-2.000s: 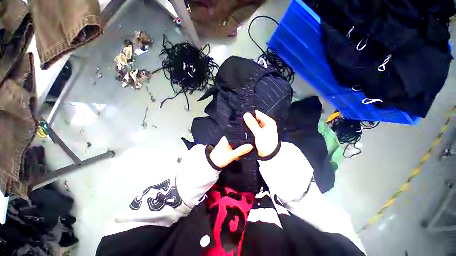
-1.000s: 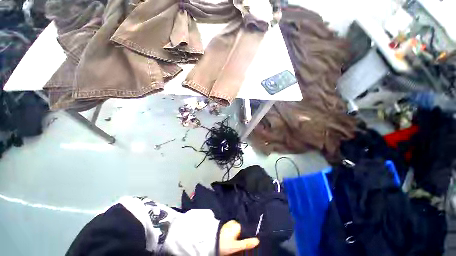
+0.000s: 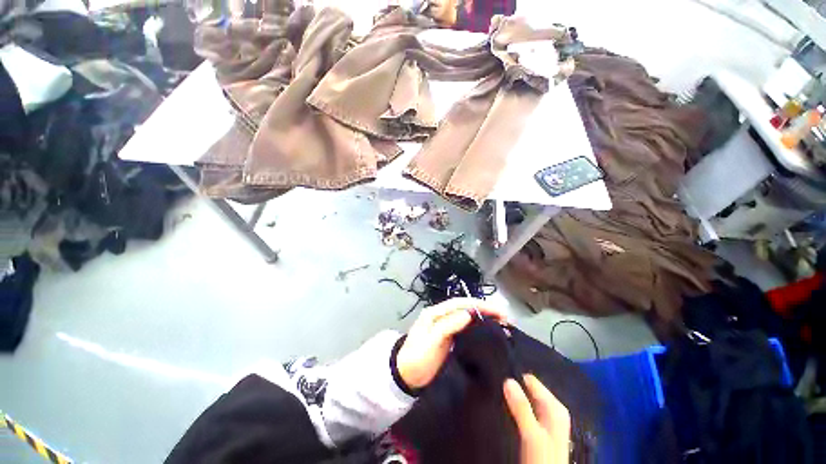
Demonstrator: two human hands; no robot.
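Observation:
Dark trousers (image 3: 475,390) lie bunched on my lap and are raised between my two hands. My left hand (image 3: 435,340) is at the upper left of the cloth, its fingers closed on the top edge. A thin silvery rod (image 3: 468,294) sticks up at its fingertips; its lower end is hidden. My right hand (image 3: 541,421) is lower right, cut off by the bottom edge, with thumb and finger against the dark cloth. The waistband stitching and any eyelet are too dark to tell.
Brown trousers (image 3: 317,136) drape over the white table (image 3: 168,136), with a phone (image 3: 568,176) at its corner. Black cords (image 3: 450,269) and scraps (image 3: 396,227) lie on the floor. A blue crate (image 3: 625,385) holds dark trousers on the right.
The view has tilted up to the table and turned left. My left hand has risen and holds the cloth's edge. My right hand, out of view a second ago, shows on the cloth.

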